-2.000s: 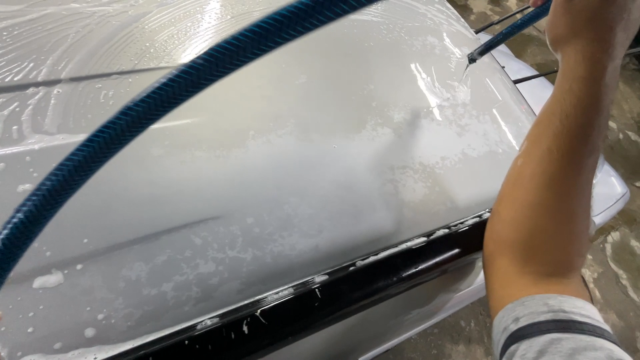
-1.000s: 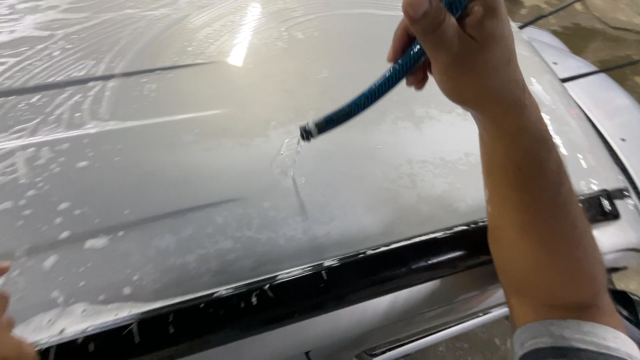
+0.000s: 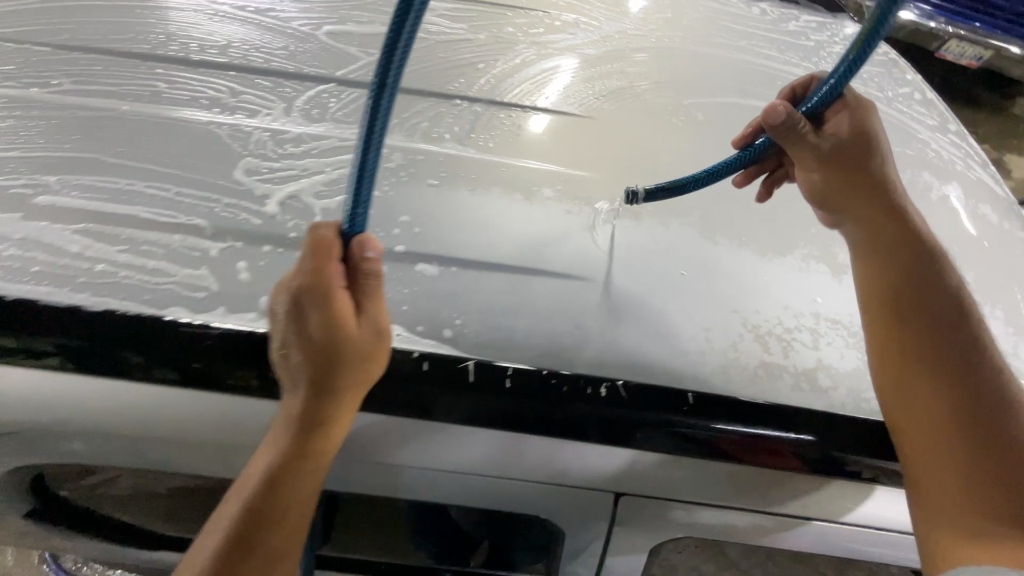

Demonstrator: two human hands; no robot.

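Note:
My right hand (image 3: 832, 152) grips a blue braided hose (image 3: 712, 174) a short way behind its open end, which points left, low over a white car roof (image 3: 512, 232). Water runs from that end onto the roof. On the left, my left hand (image 3: 332, 312) is closed around another stretch of blue hose (image 3: 384, 112), which rises to the top of the view. White soap suds (image 3: 280, 176) streak the roof's left and far parts. Around the falling water the surface looks smoother, with fewer suds.
A black roof rail (image 3: 576, 408) with foam drips runs along the near edge. Below it are the car's side windows (image 3: 448, 528). At the top right, beyond the roof, stands a blue vehicle (image 3: 980, 20) with a plate, over wet floor.
My right hand has brought the hose end from the roof's far right toward its middle. My left hand, barely seen at the left edge a second ago, now shows holding the hose. The view has shifted.

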